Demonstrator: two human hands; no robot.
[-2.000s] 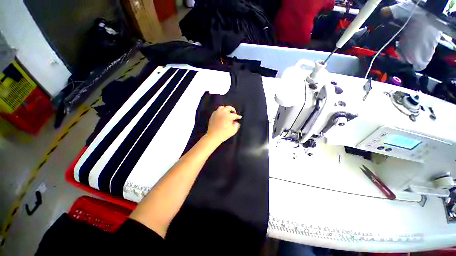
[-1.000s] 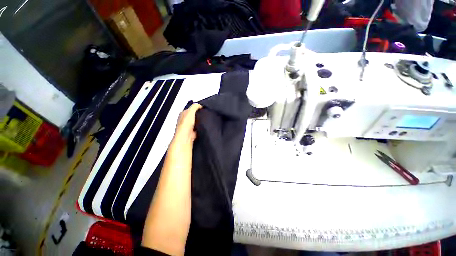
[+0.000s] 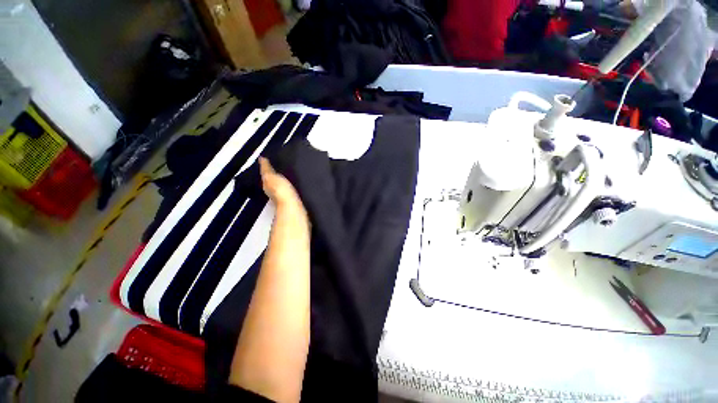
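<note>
A large black cut panel (image 3: 378,205) lies over the white table between the striped left end and the sewing machine. Its top edge has a curved notch. Its lower part hangs over the front edge. My left hand (image 3: 282,189) is at the panel's left part, over the black-and-white stripes (image 3: 205,228). It holds a raised fold of the cloth, and its fingers are partly hidden by the cloth. My right hand is not in view.
The white sewing machine (image 3: 512,181) stands right of the panel. Red-handled snips (image 3: 639,305) lie under its arm. A ruler scale (image 3: 472,387) runs along the front edge. A red basket (image 3: 161,356) is below left. More black cloth (image 3: 315,86) lies behind.
My left hand has moved from the middle of the panel to the left, pulling the cloth's left part up and over the stripes. The panel's notch, covered a second ago, shows again.
</note>
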